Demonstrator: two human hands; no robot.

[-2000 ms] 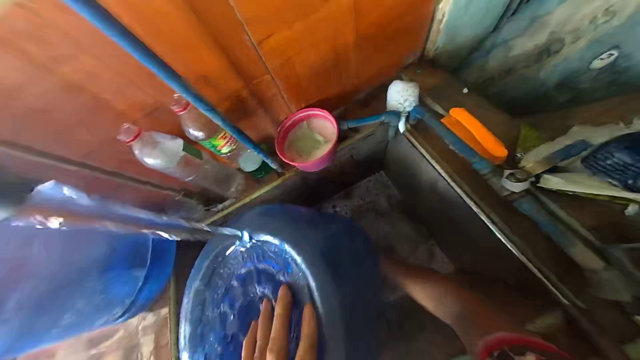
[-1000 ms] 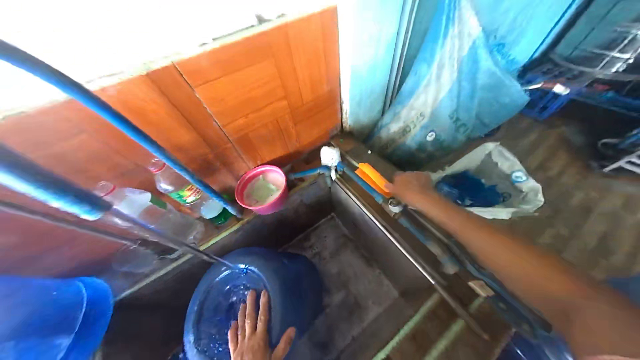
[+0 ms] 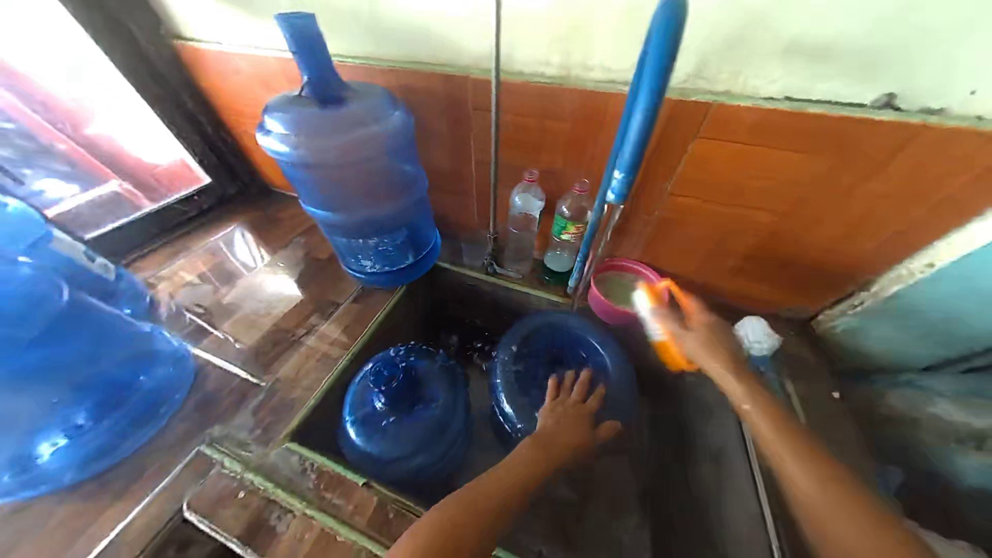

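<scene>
My left hand lies with spread fingers on the base of a blue plastic water jug in the sunken basin. My right hand grips an orange-handled scrub brush, blurred, with pale bristles turned toward a pink tub of cloudy liquid. Left of the jug under my hand, a second blue water jug sits in the basin. Water runs down from a blue pipe beside the tub.
An upright blue jug stands on the tiled ledge behind the basin's rim. Another large blue jug is at far left. Two clear plastic bottles stand by the orange wall. A white-wrapped tap rises at the right.
My right hand has brought the orange brush from the right ledge to beside the pink tub. My left hand remains on the jug's base. The view has swung left.
</scene>
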